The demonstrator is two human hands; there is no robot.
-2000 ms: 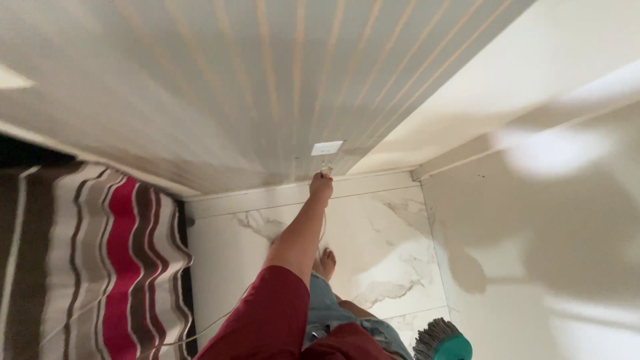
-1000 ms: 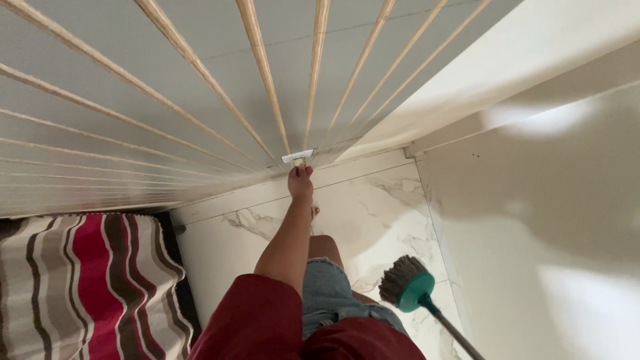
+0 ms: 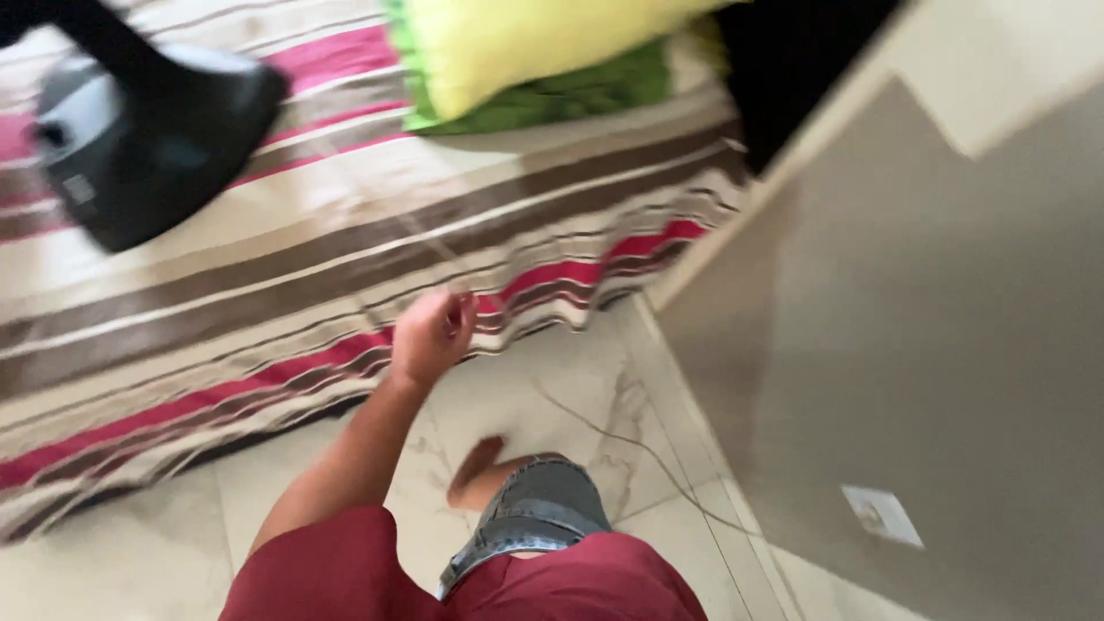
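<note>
My left hand is over the edge of a bed with a striped cover. Its fingers are curled, and blur hides whether something thin is between them. On the cover at the upper left stands a dark appliance with a broad base and a neck, maybe a table fan; its top is out of frame. A thin pale cord runs over the tiled floor to the grey panel, which has a white wall outlet low on it. My right hand is out of view.
A yellow pillow lies over a green one on the bed. The panel's pale edge meets the bed's right end, beside a dark gap. My bare foot is on the marble-patterned tiles.
My left hand has left the wall outlet and is now over the bed's edge. The view has swung strongly to the left. The broom seen earlier is out of view.
</note>
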